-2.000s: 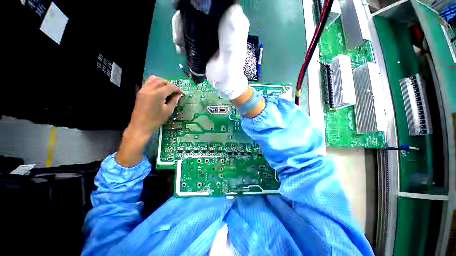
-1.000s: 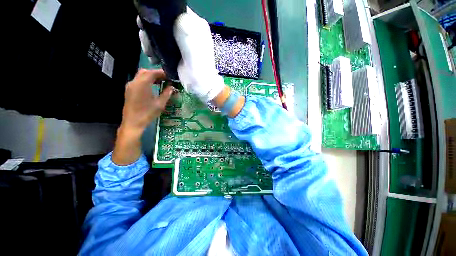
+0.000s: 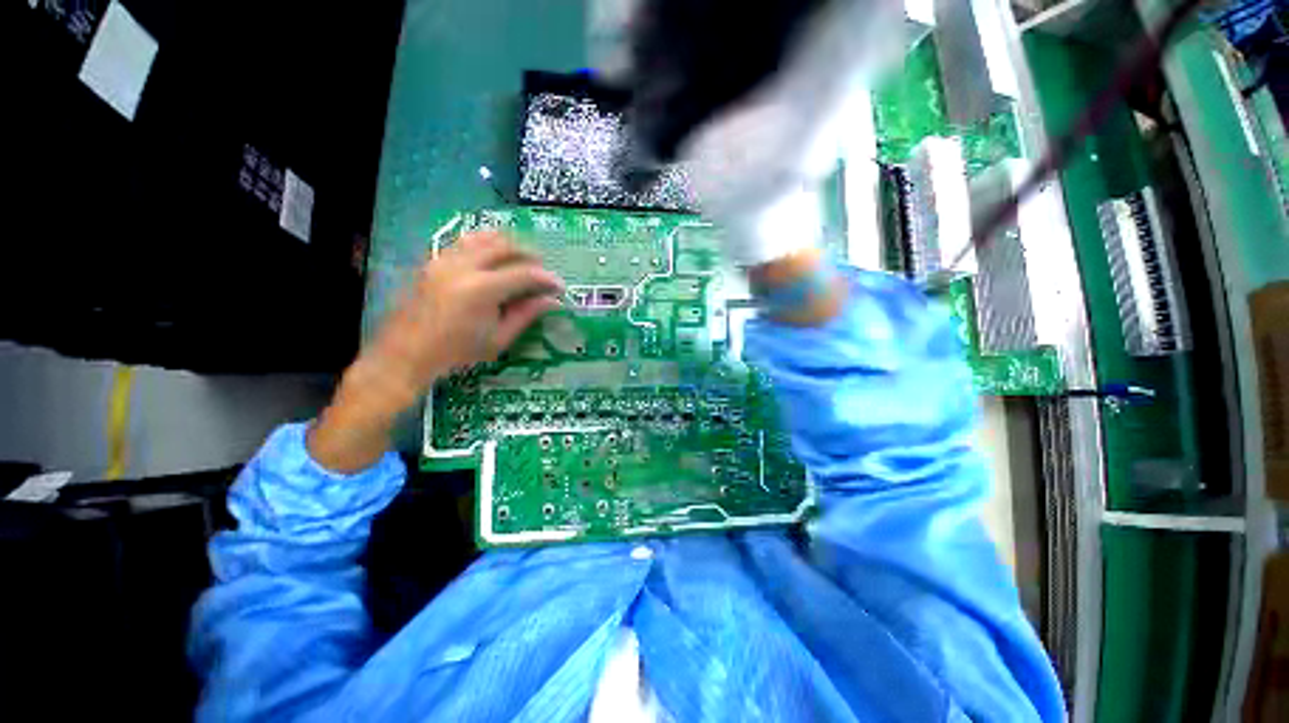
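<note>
The green circuit board lies solder side up in front of me. My bare left hand is over its upper left part, fingers bent; whether it holds a screw cannot be seen. My gloved right hand is strongly blurred and holds the black electric screwdriver above the board's far right edge, clear of the board. The black screw tray, full of silvery specks, lies beyond the board's far edge, its right part hidden by the screwdriver and hand.
Dark bins with white labels stand at the left. At the right, green boards with silver finned heatsinks sit on the line. Another heatsink lies on the green shelf. The blurred cable hangs over the line.
My right hand and the screwdriver have moved right, away from the board's upper left corner. My left hand has moved slightly right and down. More of the board's upper part shows.
</note>
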